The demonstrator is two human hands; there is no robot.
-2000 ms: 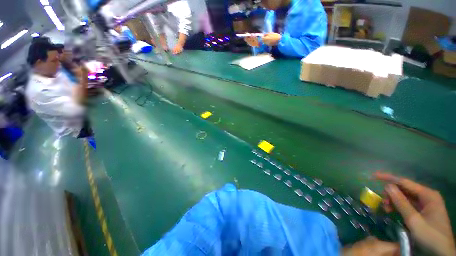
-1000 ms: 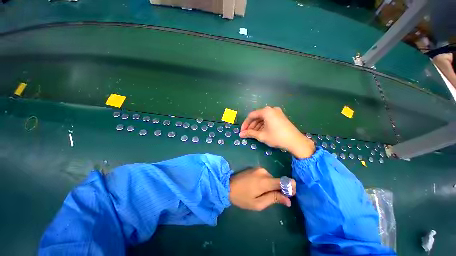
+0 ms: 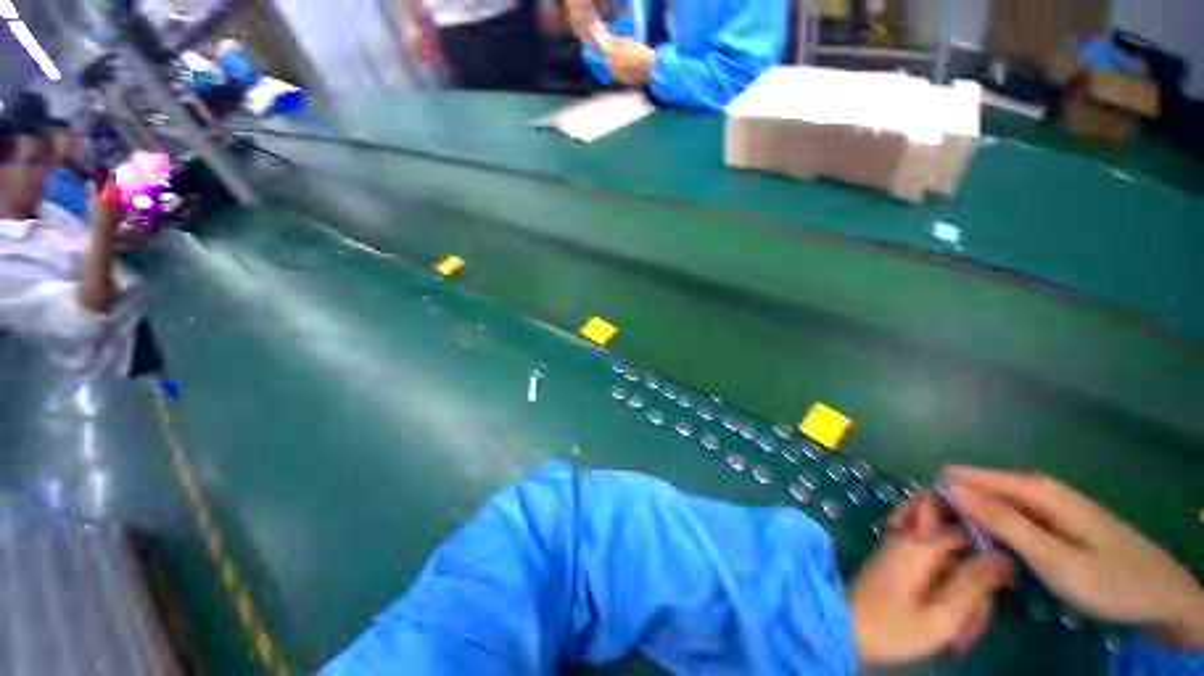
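Observation:
Silver button cells [image 3: 735, 461] lie in staggered rows on the green line surface [image 3: 396, 436], beside the belt. My left hand [image 3: 924, 588], in a blue sleeve [image 3: 660, 561], is at the lower right, closed around a silver stack of cells [image 3: 974, 526] that shows only in part. My right hand [image 3: 1072, 544] is just right of it, fingers stretched over the top of the stack, touching or almost touching it. Whether the right fingers hold a cell cannot be told. The hands hide the right end of the rows.
Yellow squares [image 3: 827, 425] lie along the near edge of the green belt [image 3: 739, 317]. A white-topped carton [image 3: 852, 126] and a flat sheet [image 3: 594, 115] are across the line. A person in blue [image 3: 720, 53] stands there. Another person in white [image 3: 53, 284] is at the left.
The view has swung left and up, bringing the people and carton into sight. My right hand has moved from the rows of cells to the stack in my left hand.

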